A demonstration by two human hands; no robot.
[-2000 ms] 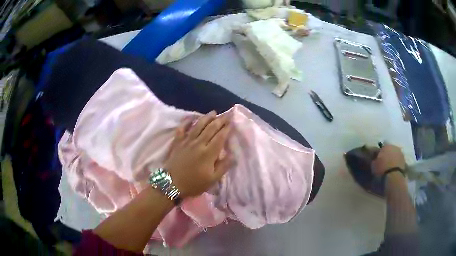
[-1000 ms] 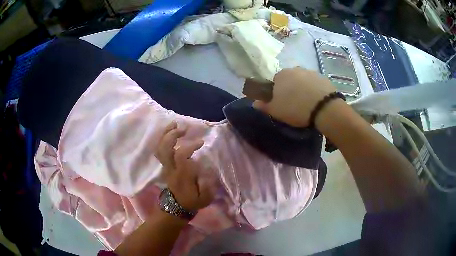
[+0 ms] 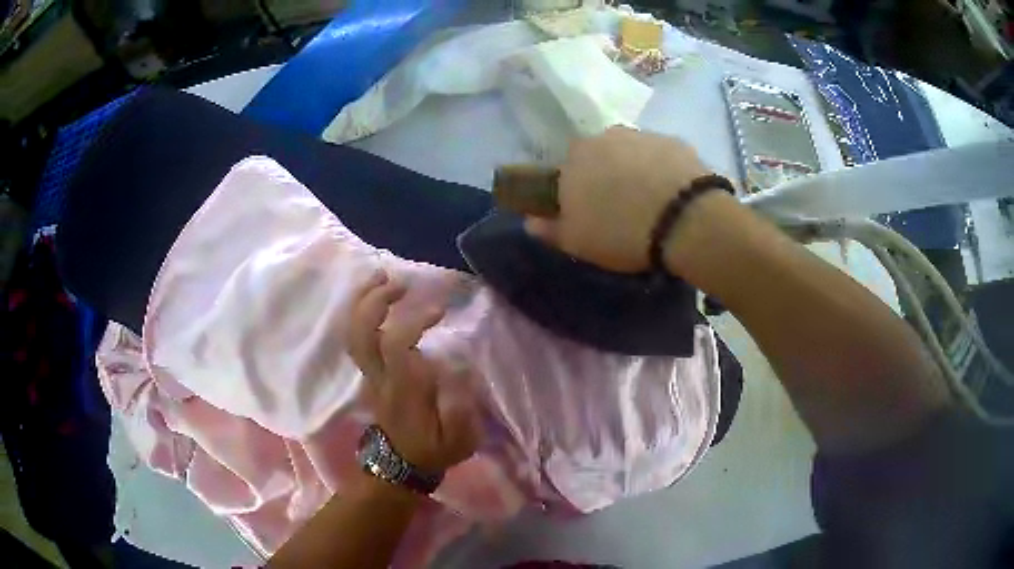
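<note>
The shiny pink garment lies draped over the dark padded form, with loose folds hanging at the lower left. My right hand is closed around the brown handle of the iron. The iron's dark plate lies over the upper right edge of the garment, its point towards the upper left. My left hand, with a metal watch on the wrist, rests on the middle of the garment, fingers bent and somewhat apart. Whether it pinches cloth is unclear.
A whitish hose and thin cords run right from the iron. A silver iron rest lies at the back right. Cream cloths and a long blue plastic piece lie behind the form. Dark garments with red parts are at the left.
My right hand has brought the iron from the table at right onto the garment, then slightly left. My left hand has gone from flat to bent fingers, lower on the cloth.
</note>
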